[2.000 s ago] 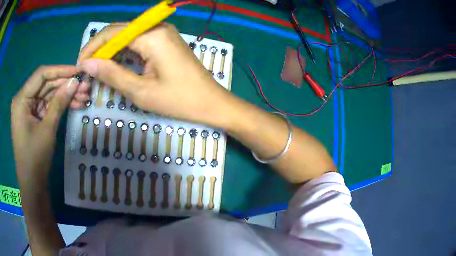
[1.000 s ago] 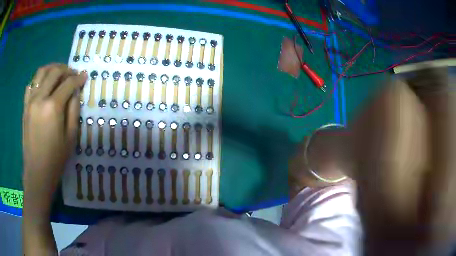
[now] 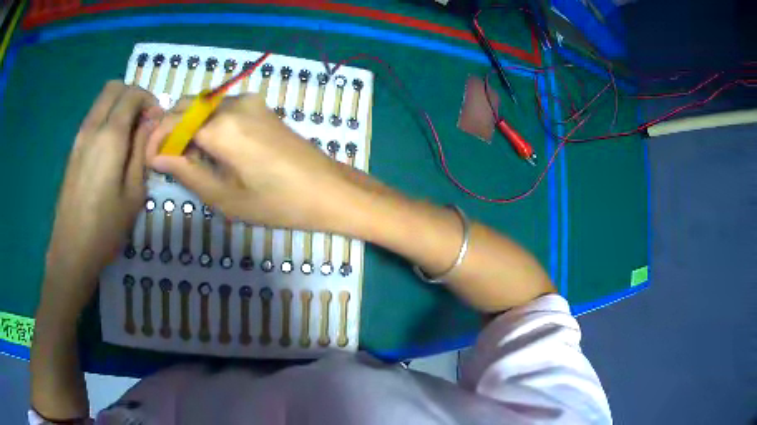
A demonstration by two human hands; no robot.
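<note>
The white component tray [image 3: 116,319] lies on the green mat, with rows of brown dumbbell-shaped slots. Small round units, silver or dark, sit at many slot ends. My right hand [image 3: 241,158] is over the tray's upper left part and holds the yellow test probe pen [image 3: 187,124], its red wire running from the rear. My left hand [image 3: 104,178] is at the tray's left edge, its fingertips together close to the pen's lower end. The pen's tip and whatever is between my left fingertips are hidden.
Right of the tray lie a copper-coloured square [image 3: 478,109], a red clip [image 3: 516,139] and a thin black probe [image 3: 494,58]. Red and dark wires [image 3: 614,83] tangle at the upper right, near a blue object [image 3: 591,29]. A cream rod [image 3: 701,122] lies at the right edge.
One second ago my right hand was blurred at the far right; now it is back over the tray with the yellow pen. My left hand has shifted slightly right and up.
</note>
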